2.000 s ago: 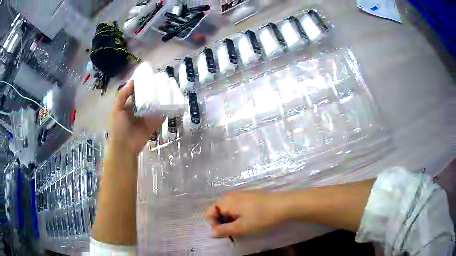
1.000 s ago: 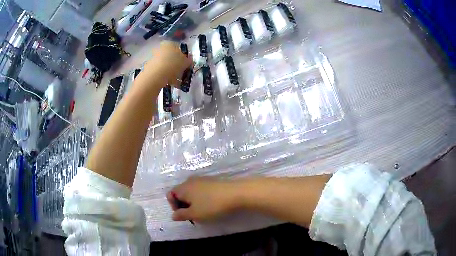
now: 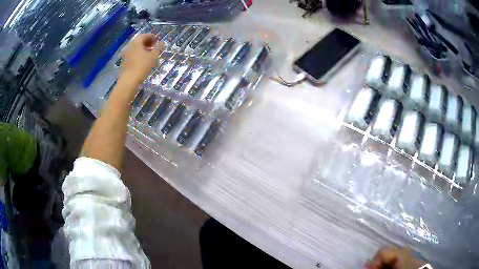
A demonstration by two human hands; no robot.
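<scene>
My left hand (image 3: 139, 57) is over the far left part of a clear tray (image 3: 176, 156) filled with rows of dark-edged units (image 3: 202, 135). Its fingers are curled, and I cannot tell whether they hold anything. My right hand (image 3: 395, 258) is blurred and cut off by the bottom edge at the right. A dark reddish spot shows at its fingers, but I cannot make out a tool. Another clear tray (image 3: 367, 171) at the right holds two rows of white units with dark sides (image 3: 387, 116); its nearer pockets hold no units.
A black-screened smartphone (image 3: 330, 54) lies between the trays with a white cable (image 3: 288, 82) plugged in. A dark pouch (image 3: 344, 6) and black tools (image 3: 430, 37) are at the back. Blue bin edges (image 3: 102, 47) are at the left. A green sleeve (image 3: 18, 149) shows beyond the bench's left edge.
The view has swung left. My left hand has left the tray with white units and moved to the left tray. My right hand is now mostly out of the picture.
</scene>
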